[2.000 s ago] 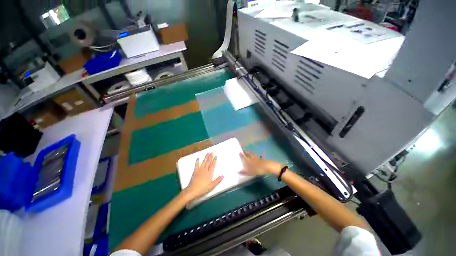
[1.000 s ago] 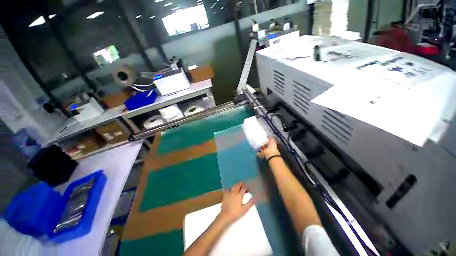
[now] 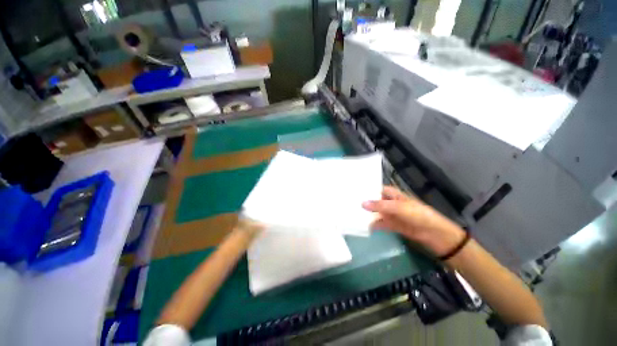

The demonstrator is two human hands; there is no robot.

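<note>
White cut sheets (image 3: pixel 318 189) are held up over the bed, partly overlapping and spread at slightly different angles. My right hand (image 3: pixel 413 217) grips their right edge between thumb and fingers. My left hand (image 3: pixel 252 226) is at their lower left corner, mostly hidden behind them. Below them a thick stack of white cut sheets (image 3: pixel 298 260) lies on the green and brown delivery bed (image 3: pixel 223 192). A clear plastic sheet (image 3: pixel 308 140) lies on the bed behind the held sheets.
The large white machine (image 3: pixel 433 111) with loose papers on top stands right of the bed, a dark bar and cables between. A blue tray (image 3: pixel 71 219) with metallic-looking contents is on the left bench. A small white machine (image 3: pixel 207 59) and a blue tray (image 3: pixel 157 79) are on the back bench.
My right hand has come back from the bed's far right with the white sheets lying there. My left hand has moved off the stack's top to the held sheets' left corner.
</note>
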